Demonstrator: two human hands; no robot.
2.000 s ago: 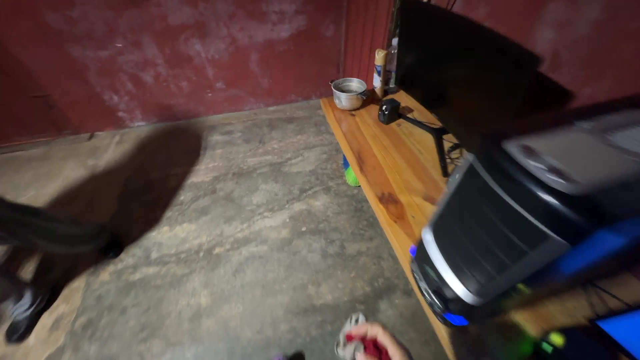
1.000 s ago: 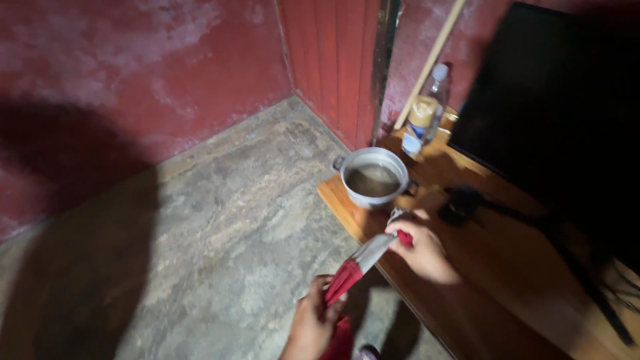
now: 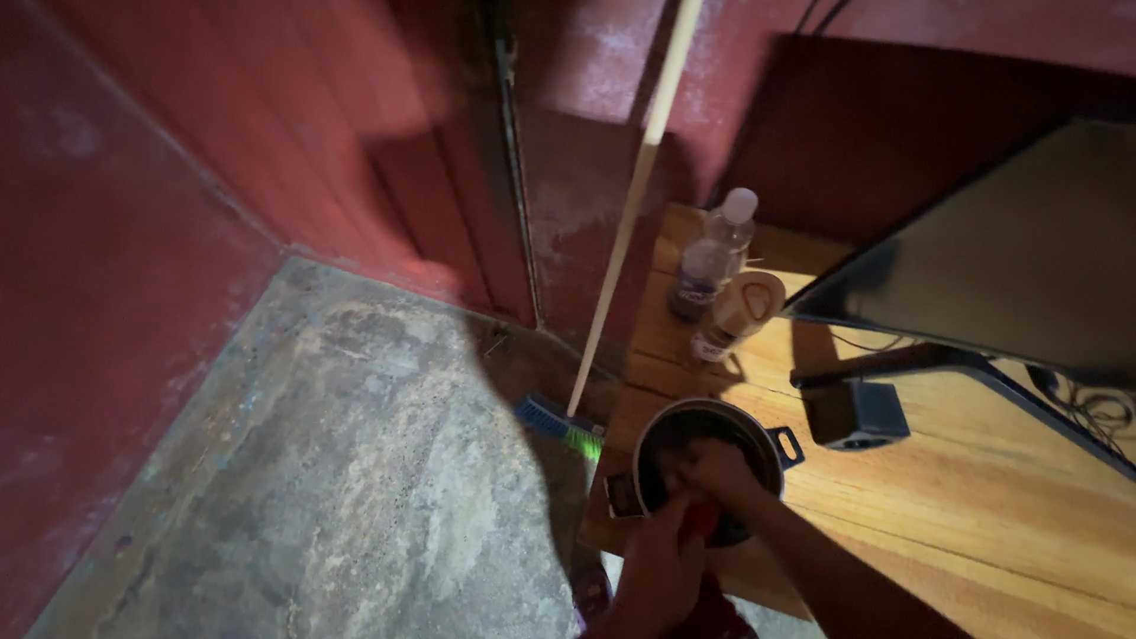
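A two-handled metal pot (image 3: 770,424) stands at the near left corner of the wooden table (image 3: 950,524). My right hand (image 3: 723,475) reaches into the pot's shaded opening, its fingers dark and hard to make out. Close beside it, at the pot's near rim, my left hand (image 3: 652,568) is closed on a red cloth (image 3: 701,522), and more red fabric hangs below. Whether the right hand also grips the cloth cannot be seen. The contents of the pot are lost in shadow.
A clear plastic bottle (image 3: 729,232) and a tan-topped container (image 3: 750,302) stand behind the pot. Right of them are a small black speaker-like box (image 3: 856,415) and a monitor (image 3: 985,257). A broom (image 3: 564,426) leans on the wall left of the table. A shoe (image 3: 590,590) shows below.
Both hands have moved to the pot; a second ago they held the red and grey cloth stretched in front of it. The view has shifted closer over the table corner.
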